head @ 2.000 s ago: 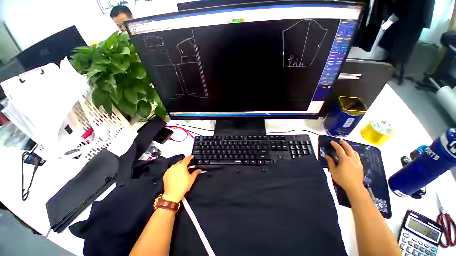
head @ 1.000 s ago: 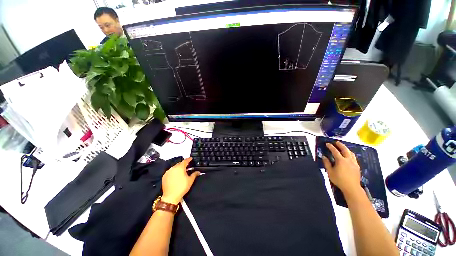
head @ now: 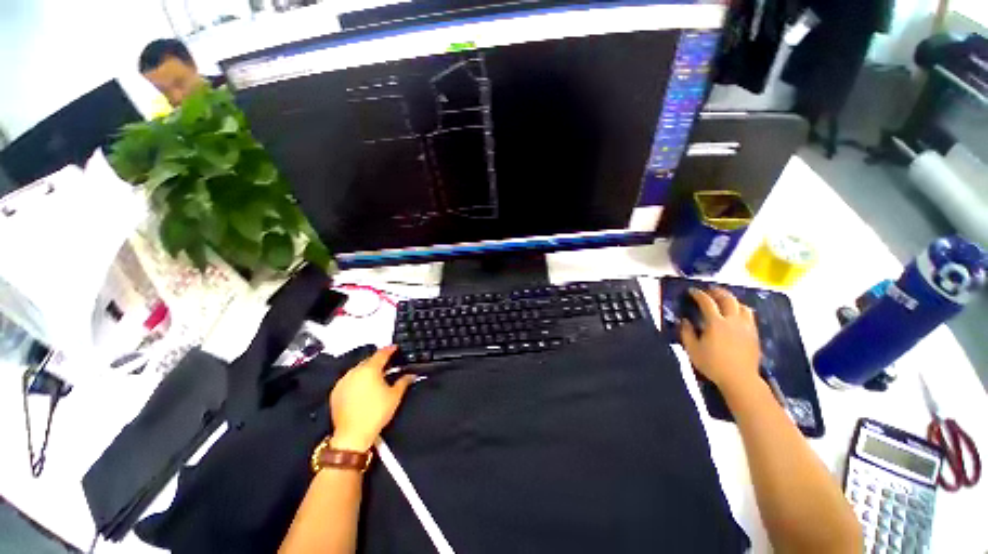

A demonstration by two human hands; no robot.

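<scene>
My right hand rests over the dark mouse on the dark printed mouse pad. My left hand lies on the black garment at the keyboard's left front corner, with a white tape measure running from under it toward the lower edge. A tip of the tape shows by its fingers, so the hand holds the tape. The black keyboard lies below the monitor, which shows thin white pattern outlines left of centre.
Right: blue bottle, calculator, red-handled scissors, yellow tape roll, dark blue tin. Left: folded black fabric, white organiser with papers, green plant. A person is behind the plant.
The pattern outlines on screen have shifted toward the middle and the sleeve-shaped piece at right is gone from view. The camera view has shifted slightly. Both hands keep their places on the desk.
</scene>
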